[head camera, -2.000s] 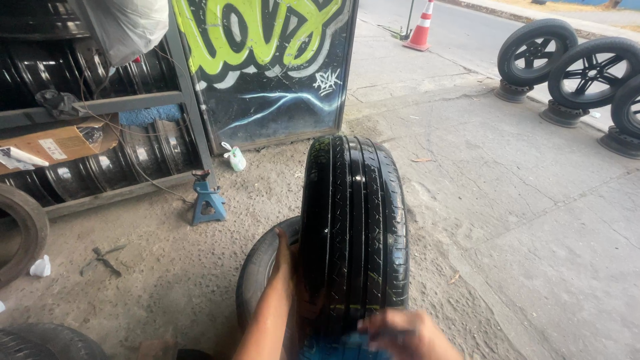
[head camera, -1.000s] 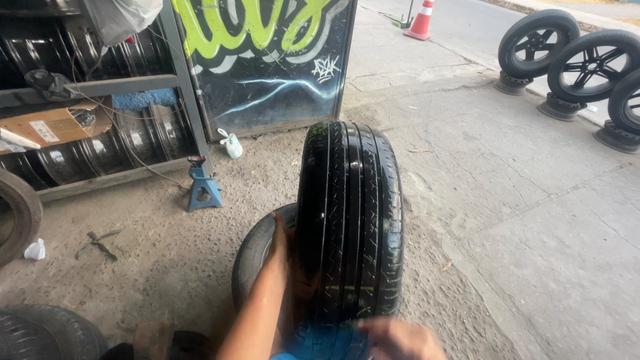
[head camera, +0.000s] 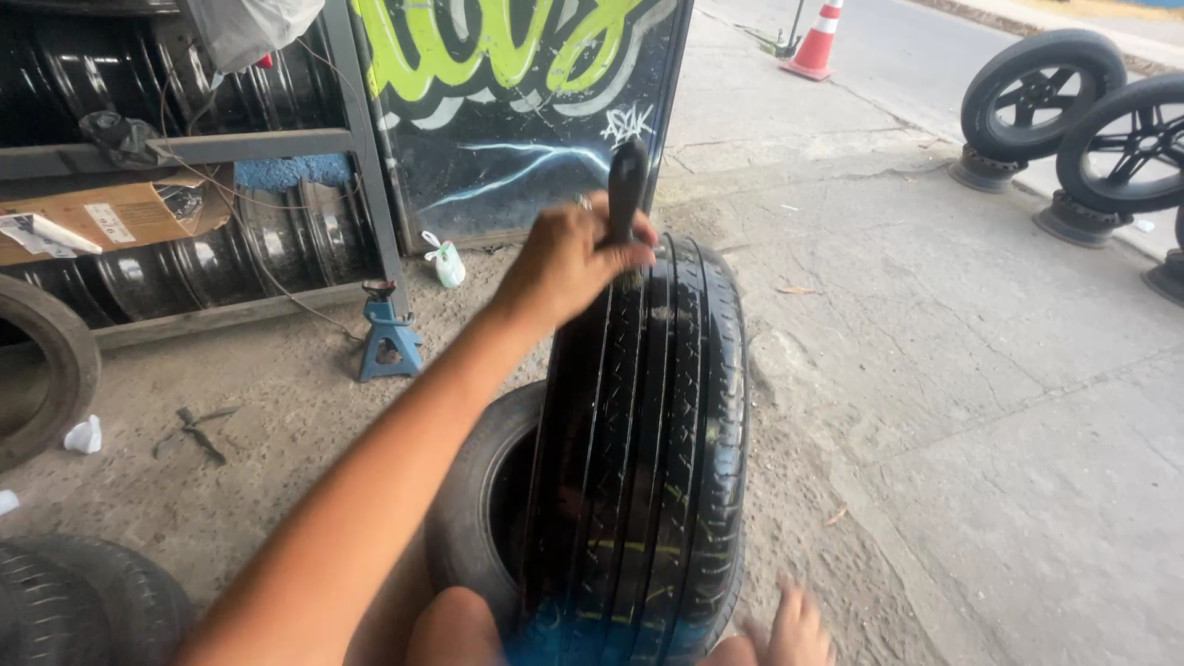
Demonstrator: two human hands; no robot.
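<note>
A wet, glossy black tire (head camera: 647,416) stands upright in front of me, its tread facing me. My left hand (head camera: 583,254) grips the black handle of a brush (head camera: 627,190) at the top of the tread, with the handle pointing up and the bristles down against the rubber, partly hidden by the fingers. My right hand (head camera: 797,624), blurred, is low beside the tire's right edge, its fingers apart and nothing visible in it. Behind the tire's left side is a second, duller tire (head camera: 481,481). A blurred blue patch covers the tire's lower end.
A blue jack stand (head camera: 388,342) is left of the tires, near a metal rack (head camera: 277,143) of wheel rims. More tires (head camera: 92,601) lie at lower left. A painted panel (head camera: 518,139) stands ahead. Mounted wheels (head camera: 1041,92) and a traffic cone (head camera: 816,42) are at right.
My left hand has moved from the tire's left side up to the top of the tread and now holds the brush. My right hand has moved right, off the lower tread.
</note>
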